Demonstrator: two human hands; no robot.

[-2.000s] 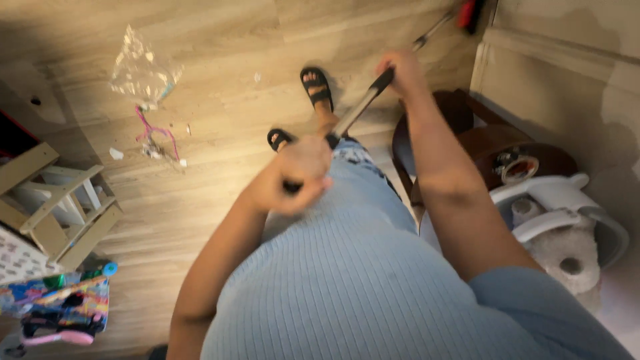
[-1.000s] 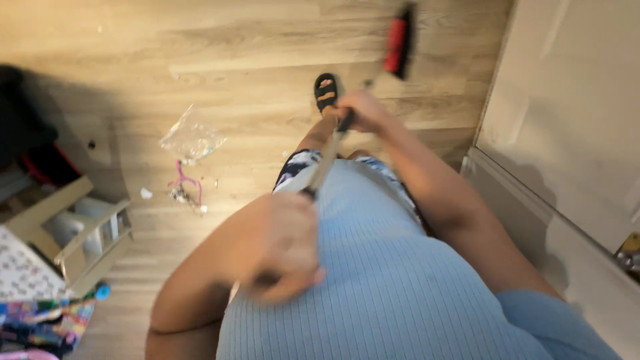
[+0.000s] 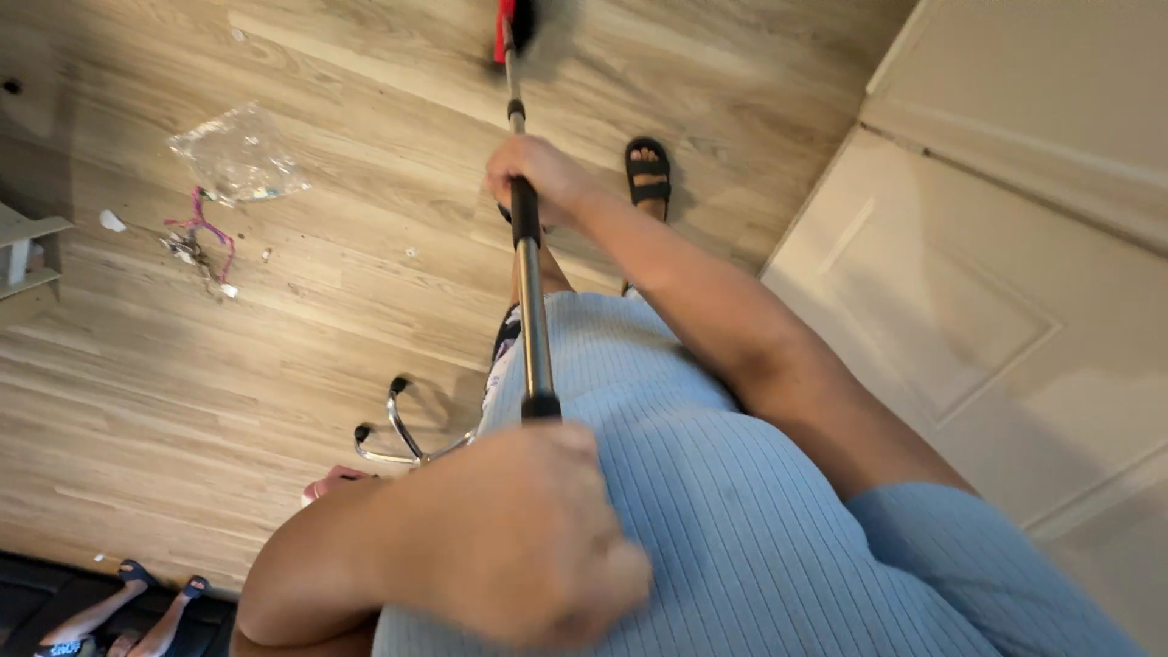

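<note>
A broom with a metal telescopic handle runs from my chest out to its red and black head at the top edge, over the floor. My left hand is closed round the top end of the handle, close to the camera and blurred. Farther down, my right hand grips the handle at a black sleeve. On the floor at the left lie a clear plastic bag, a pink and purple cord and a small heap of dirt touching it.
A white panelled door stands at the right. A chrome base with black feet is beside my left arm. Another person's legs rest by a black couch at the lower left. A beige wooden unit is at the left edge.
The broom head has swung from the upper right to the top middle, and both hands have moved with the handle. The view has turned, bringing the other person's legs into sight.
</note>
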